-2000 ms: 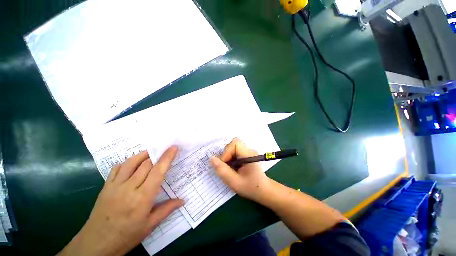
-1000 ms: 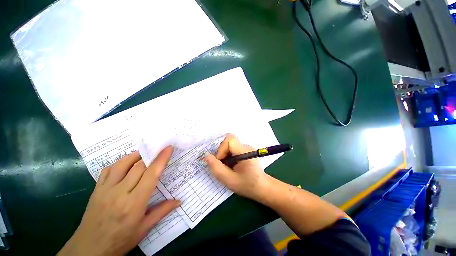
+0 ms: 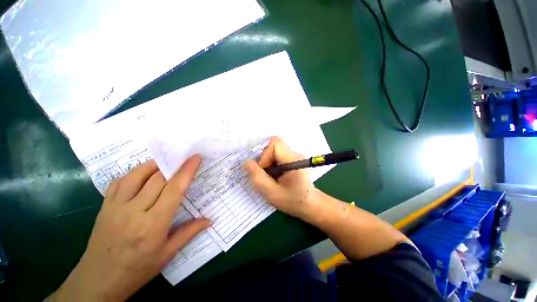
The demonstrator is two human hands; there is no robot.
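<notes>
Loose record forms point(image 3: 235, 218) with printed grids and handwriting lie on the green mat, the top sheet folded back. My left hand point(image 3: 138, 218) lies flat on the forms at their left, fingers spread, holding nothing. My right hand point(image 3: 288, 180) holds a black pen point(image 3: 324, 160) with a yellow band, its writing end low over the middle of the form. The fingers hide the pen's tip. A clear glossy document sleeve point(image 3: 141, 47) with white sheets inside lies above the forms at the upper left.
A black power cord point(image 3: 426, 82) is looped on the green mat point(image 3: 347, 76) at the upper right. Blue bins point(image 3: 441, 230) holding clear bags stand beyond the bench edge at the lower right. Grey equipment point(image 3: 521, 47) is at the upper right rim.
The view has shifted, so the papers sit higher in the picture and the yellow tool at the cord's end has left it. My right hand still holds the pen on the form.
</notes>
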